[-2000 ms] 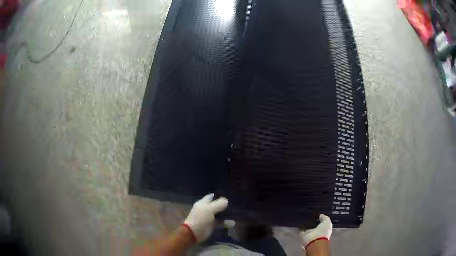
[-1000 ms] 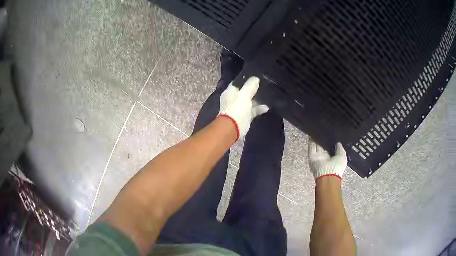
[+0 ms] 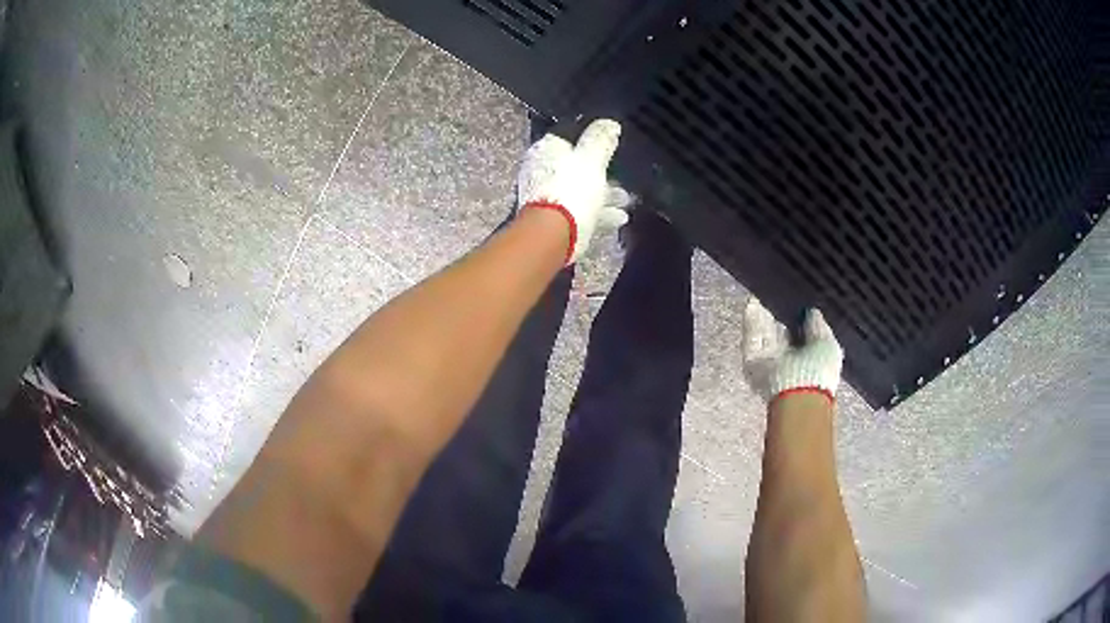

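Note:
A large black perforated panel fills the upper right, cut off by the frame's top and right edges. Its near edge slants down to a corner at the right. My left hand, in a white glove with a red cuff, grips that edge near the panel's solid strip, thumb on top and the other fingers partly hidden. My right hand, gloved the same way, grips the edge near the right corner, with some fingertips hidden at the rim. The slots look dark.
My legs in dark trousers stand below the panel's near edge. The speckled grey floor has thin light lines. A dark greenish thing is at the left rim, with a reddish netted bundle at the lower left.
Since a second ago both hands and the panel edge have shifted slightly up in the view. The light slots along the panel's right side now look dark. Earlier the view showed the panel's full length.

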